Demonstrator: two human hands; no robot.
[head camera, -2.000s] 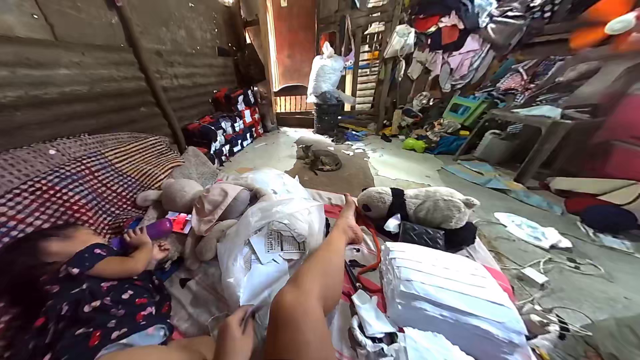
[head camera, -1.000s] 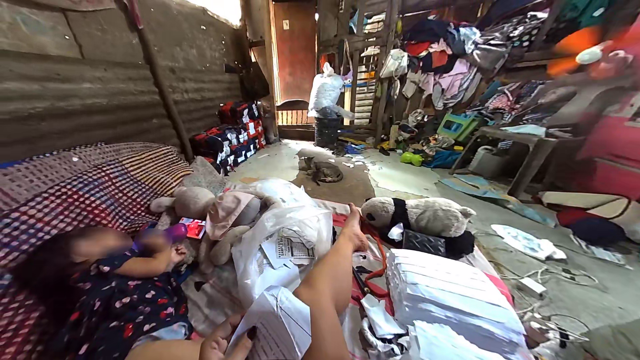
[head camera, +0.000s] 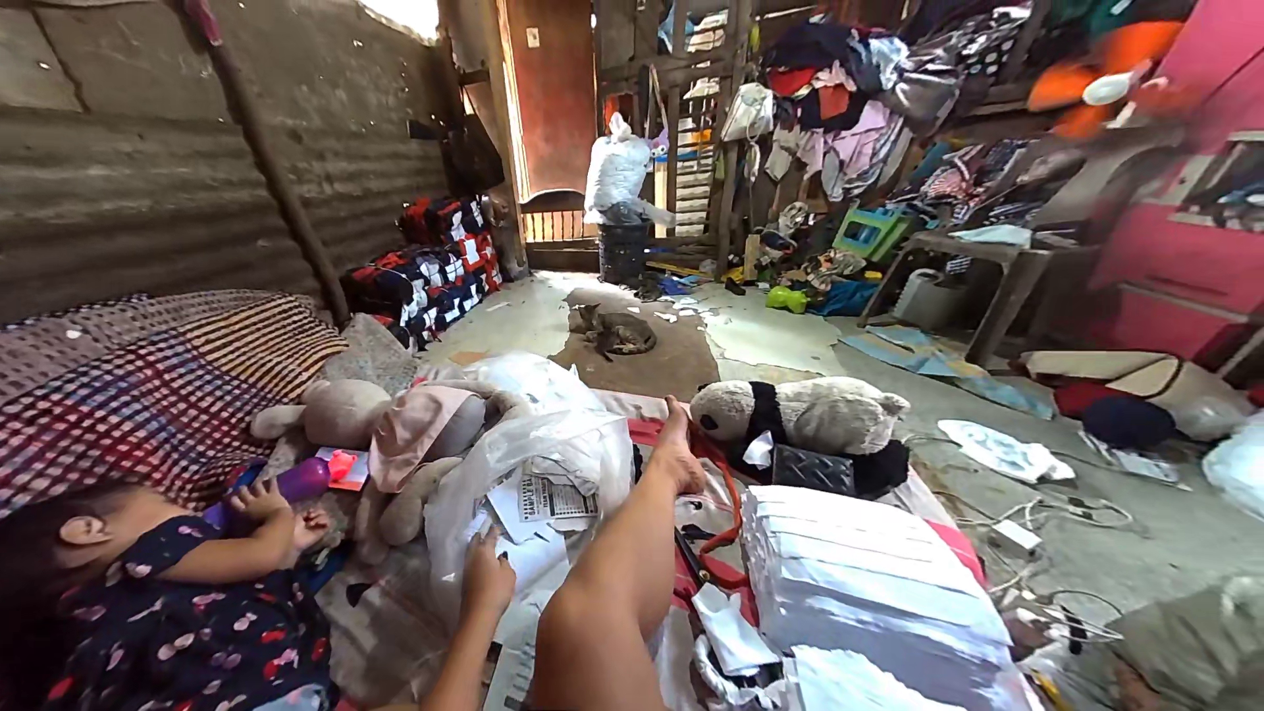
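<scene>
My left hand (head camera: 489, 573) is at the near side of a clear plastic bag (head camera: 449, 504), fingers against the white paper sheets (head camera: 538, 558) in it; whether it grips one is unclear. Some sheets bear print. My right hand is out of view. My bare leg (head camera: 617, 563) stretches forward just right of the bag. Right of the leg stands a thick stack of white paper (head camera: 869, 573), with torn-edged sheets (head camera: 859, 681) nearer. Scissors (head camera: 691, 558) and a red strap (head camera: 731, 523) lie between leg and stack. More printed paper (head camera: 512, 671) lies below my hand.
At left a child (head camera: 197, 592) lies holding a purple bottle (head camera: 301, 481), beside a plush toy (head camera: 346, 410). A panda plush (head camera: 800, 415) lies past my foot. A cat (head camera: 622, 331) rests on the floor. Cables (head camera: 1037, 518) and part of another person (head camera: 1185, 642) are at right.
A second ago my left hand held a white sheet low, left of my leg; it has since moved forward to the plastic bag. The child's arms have shifted slightly.
</scene>
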